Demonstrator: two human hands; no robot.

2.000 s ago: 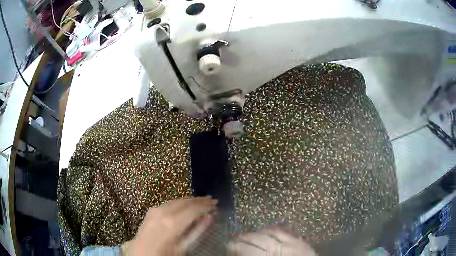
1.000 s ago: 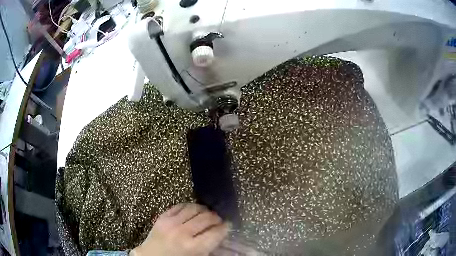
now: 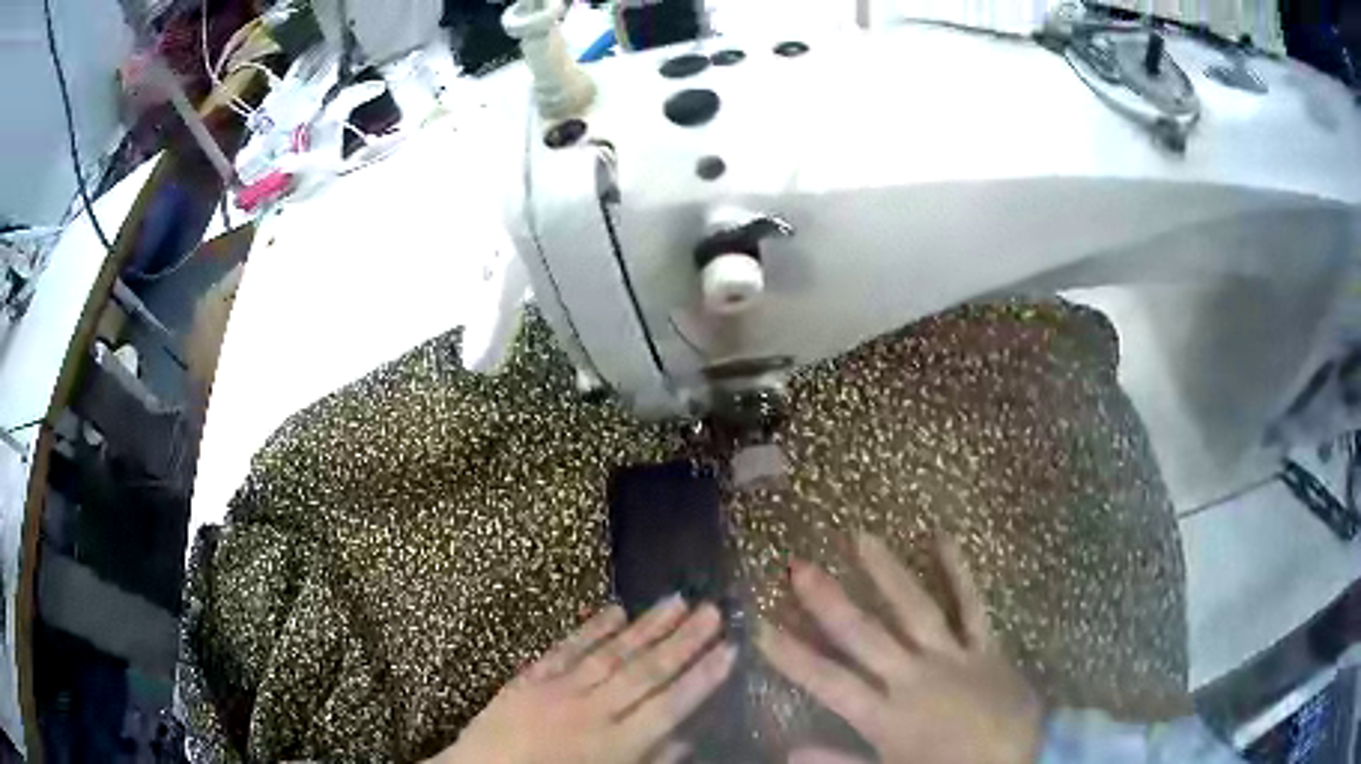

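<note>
The dark strip lies lengthwise on the speckled brown-black cloth, its far end just in front of the needle area. The needle and presser foot are hidden under the white sewing machine head. My left hand lies with its fingertips on the strip and the cloth left of it. My right hand lies flat with fingers spread on the cloth right of the strip. Neither hand grips anything that I can see. The near part of the strip passes between the hands.
The machine arm spans the back and right. A cream post stands on the head. Dark metal tools lie on the table at right. Cables and a pink item are at back left. Cloth is bunched at left.
The machine sits lower in the view. My right hand, blurred low beside the strip before, is now spread on the cloth to the right. My left hand's fingers have spread beside and over the strip.
</note>
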